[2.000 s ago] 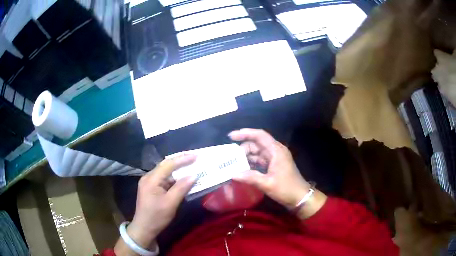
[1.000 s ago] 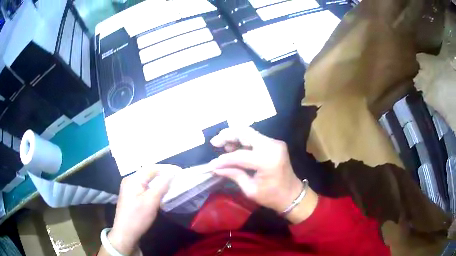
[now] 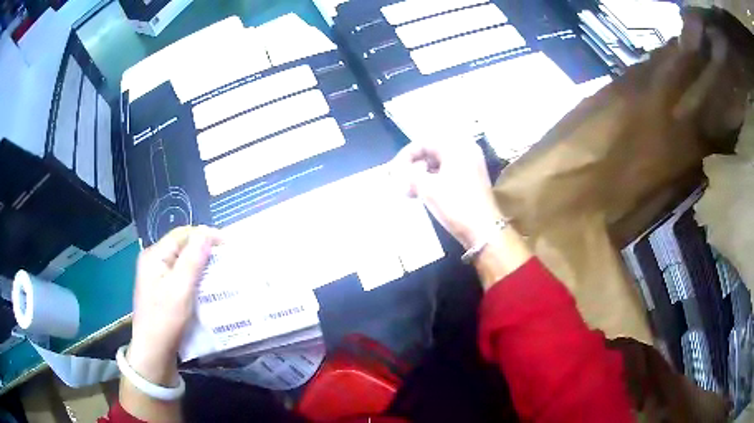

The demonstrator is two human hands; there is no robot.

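Note:
A flat black and white box blank [image 3: 269,186], with white rectangles and a headphone outline, lies in front of me. My left hand [image 3: 169,285] grips the upper left part of a barcode label sheet [image 3: 248,306] at the blank's near left edge, with more label sheets bunched under it. My right hand [image 3: 450,186] is over the blank's right side, near the neighbouring blanks, with thumb and fingertips close together. Glare at those fingertips hides whether a label is between them.
More box blanks [image 3: 463,99] lie at the upper right. Kraft paper [image 3: 579,190] is at right beside bundled blanks [image 3: 682,273]. Black retail boxes [image 3: 62,190] stand at left. A white roll [image 3: 51,306] with a hanging tail sits at the bench edge. A red object [image 3: 351,388] is at my lap.
My hands have moved apart: the left with the label sheet to the blank's near left, the right up and right away from the sheet. The view has shifted, showing more of the blanks.

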